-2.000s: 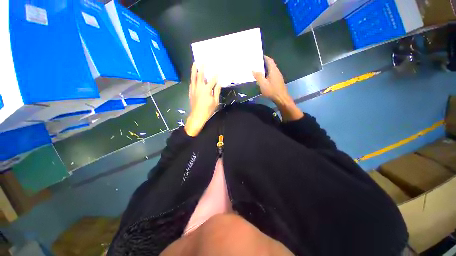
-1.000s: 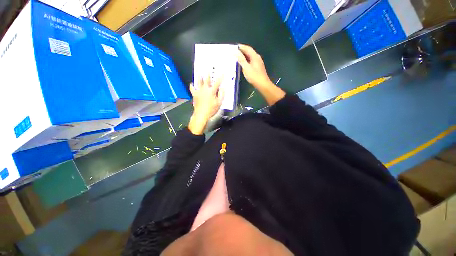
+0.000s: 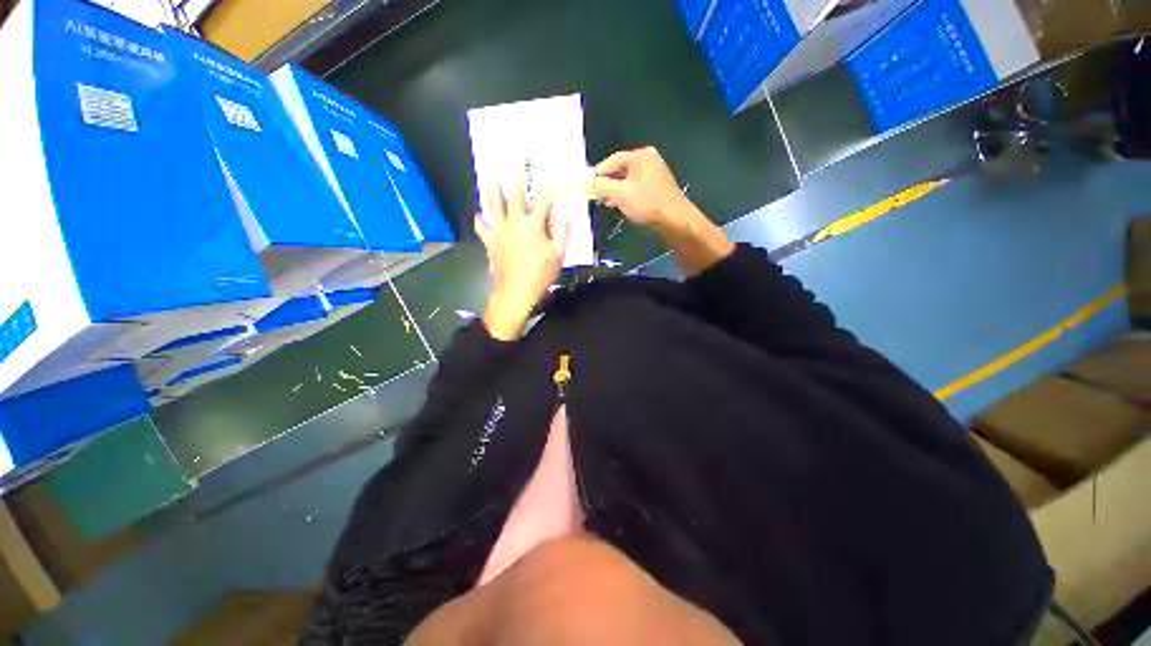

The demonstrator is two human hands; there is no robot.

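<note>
A retail carton (image 3: 533, 133) stands on the dark green bench in front of me, its narrow white face with small dark print turned up. My left hand (image 3: 521, 240) lies on this face with its fingers spread. My right hand (image 3: 641, 187) is at the carton's right edge, thumb and fingertips pinched together there. Whether a small piece is between the fingertips is too small to tell. The carton's blue sides are not visible.
Blue and white closed cartons (image 3: 152, 177) stand in rows at the left. More blue cartons (image 3: 928, 63) stand at the upper right. Small yellow and white scraps (image 3: 351, 377) lie near the bench's front edge. Brown shipping cartons (image 3: 1041, 429) are at the lower right.
The carton has turned from its wide white face to the narrow printed face. My left hand stays flat on it. My right hand has moved from the carton's top corner down its right edge.
</note>
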